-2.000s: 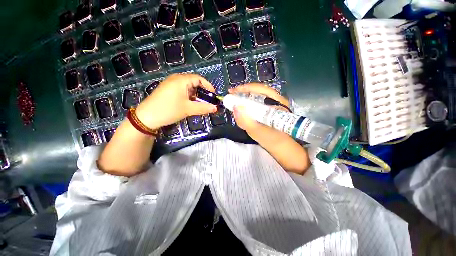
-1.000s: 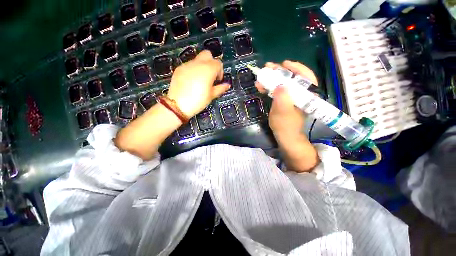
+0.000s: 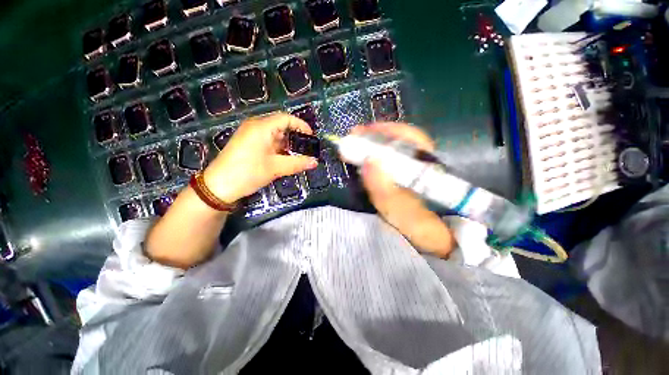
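Observation:
My left hand (image 3: 257, 157) pinches a small black watch-like housing (image 3: 303, 144) between thumb and fingertips above the clear blister tray (image 3: 346, 116). My right hand (image 3: 392, 183) is shut around a large white dispensing syringe (image 3: 433, 182), slightly blurred. Its yellowish needle (image 3: 332, 137) points at the housing, with a small gap between them. A green cap (image 3: 516, 223) and a pale hose (image 3: 546, 247) are at the syringe's rear. Rows of black housings sit in the tray's pockets; an empty textured pocket shows beyond my hands.
A white board with rows of tiny brownish parts (image 3: 561, 124) lies at the right, beside a black box with a red light (image 3: 618, 50). Dark red piles lie at the left (image 3: 34, 165) and upper right (image 3: 485, 33). Another person's pale sleeve (image 3: 631, 256) shows at the right edge.
One second ago my left hand was over the tray. It has now moved back toward me with a housing in its fingers. The syringe has moved left, its needle near that housing.

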